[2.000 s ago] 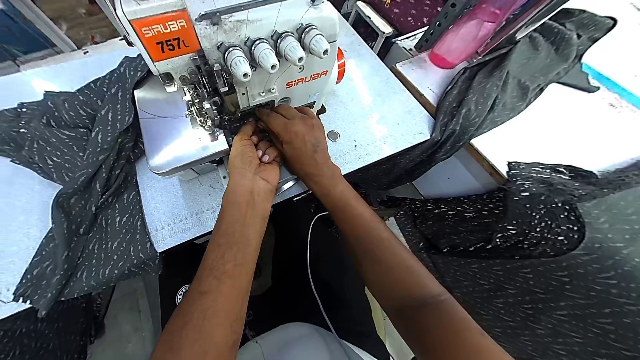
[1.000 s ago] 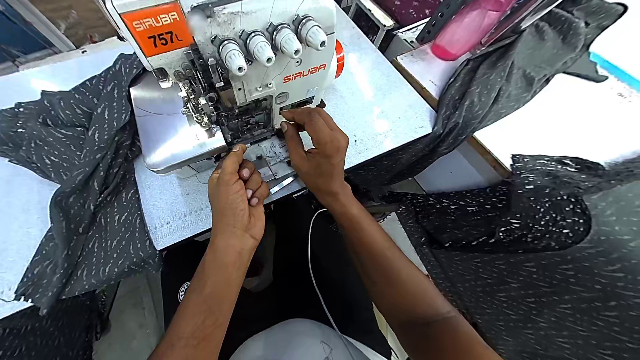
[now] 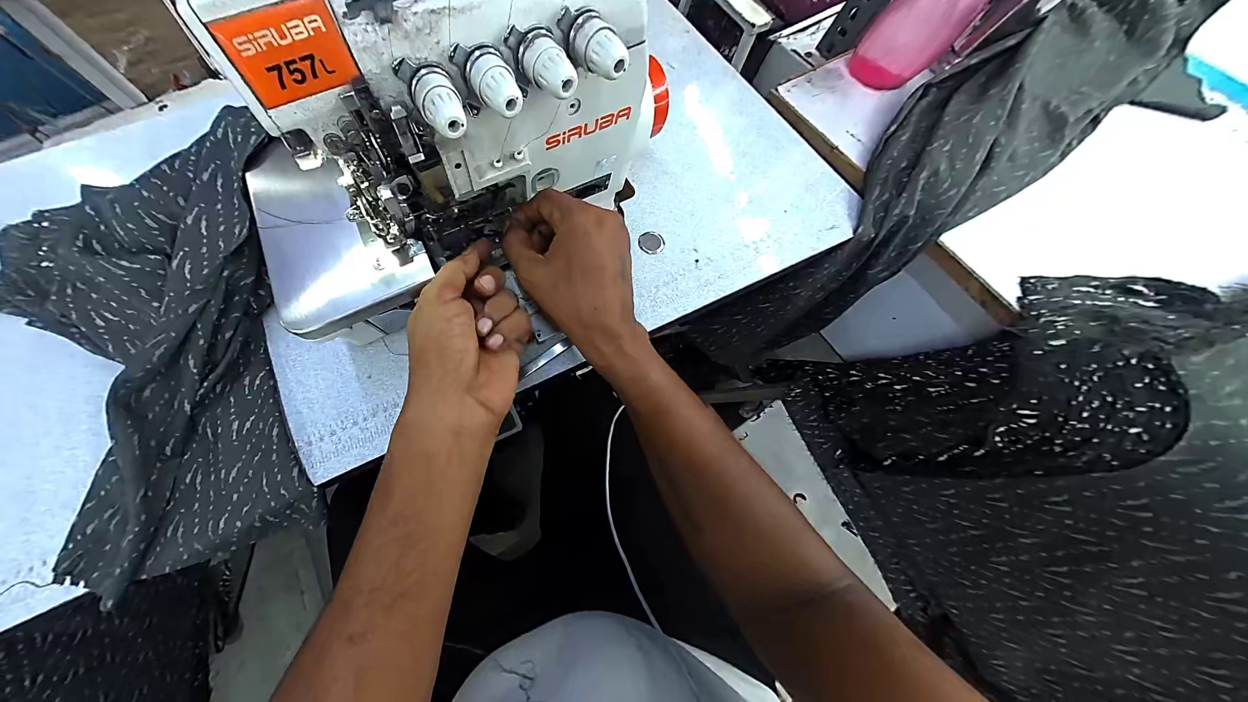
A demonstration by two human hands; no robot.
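A white Siruba overlock sewing machine [image 3: 526, 127] stands on a pale table, its looper area [image 3: 458, 219] exposed at the lower front. My left hand [image 3: 468, 327] is just below that area, thumb and forefinger near together at its edge and the other fingers curled; whether a thread lies between them cannot be told. My right hand [image 3: 575, 258] reaches in from the right, fingertips bent at the looper parts, the thing at their tips too small to make out. White tension knobs [image 3: 492, 83] line the machine's face above both hands. A shiny metal plate [image 3: 327, 244] is left of the loopers.
Grey patterned fabric [image 3: 185, 390] drapes over the table's left side. More such fabric [image 3: 936, 166] hangs between the tables on the right, and dark fabric [image 3: 1014, 419] lies at the lower right. A pink bottle [image 3: 907, 44] is on the right table. A white cord [image 3: 614, 507] hangs below the table edge.
From one second ago, my right hand has moved left and down, nearer my left thumb. Two seconds ago both hands were together at the loopers; they were apart one second ago.
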